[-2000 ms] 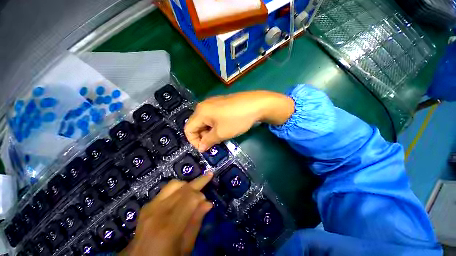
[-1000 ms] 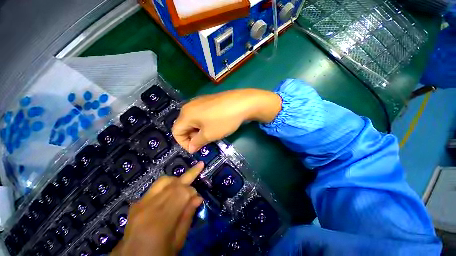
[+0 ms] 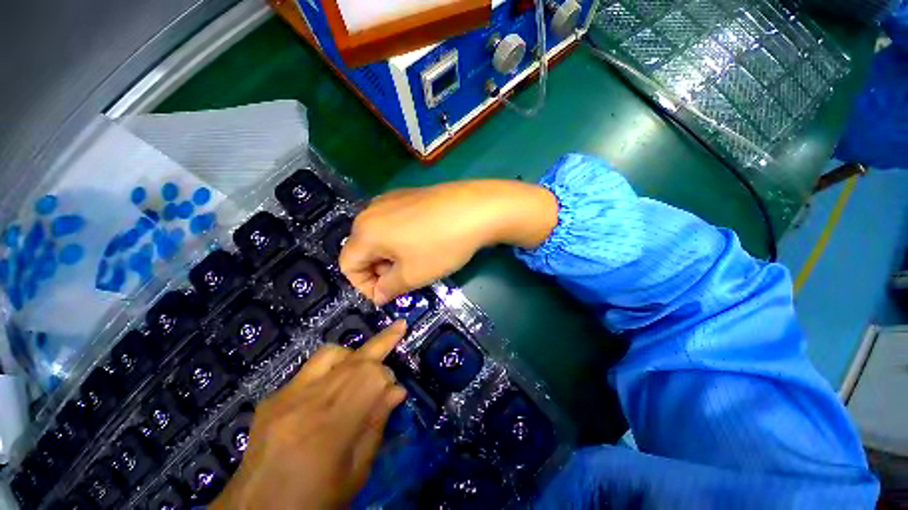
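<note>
Black housings with pale round marks sit in rows in a clear blister tray. My right hand is over the tray with fingers bent and pinched at a housing; anything between its fingertips is hidden. My left hand reaches in from the bottom, its index finger extended to the near edge of that housing, its thumb apart. Dark blue glossy film shows beside and below my left hand; whether the hand holds it is not clear.
Blue film dots lie on clear film at the left, near white paper. A blue control unit with a brown-edged padded block stands behind. Empty clear trays and a dark cable are at the right.
The whole view has shifted slightly. Both hands stay at the same housing; the left index fingertip is now nearer the right fingertips than two seconds ago.
</note>
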